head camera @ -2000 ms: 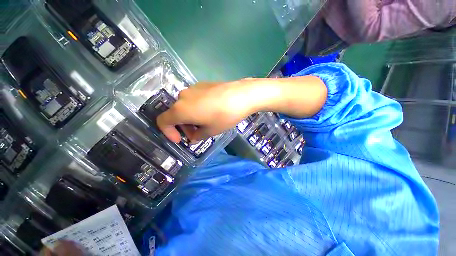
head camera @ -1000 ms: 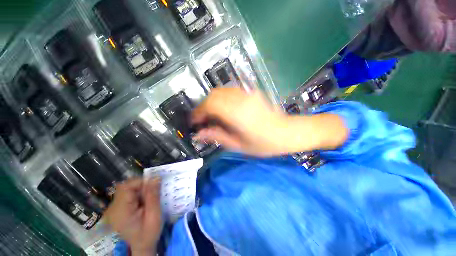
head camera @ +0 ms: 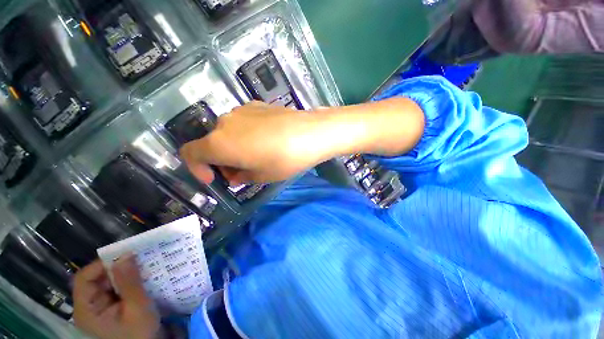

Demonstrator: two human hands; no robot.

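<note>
My right hand is over a black handset in a clear blister tray. Its bent fingers rest at the handset's lower half and hide part of it; I cannot tell whether they hold a small label. My left hand holds a white label sheet with rows of small black print, by its left side, over the tray's near edge. A handset with a small dark window lies in the end pocket. Another black handset lies in the pocket left of my right hand.
More handsets lie in the tray's far row. Parts in clear plastic show below my right forearm. The green mat lies beyond the tray. Another person's pinkish sleeve is at top right, with a blue object below it.
My right hand has moved from the handset in the end pocket to the one beside it. My left hand and the label sheet have come further into view. The camera view has shifted.
</note>
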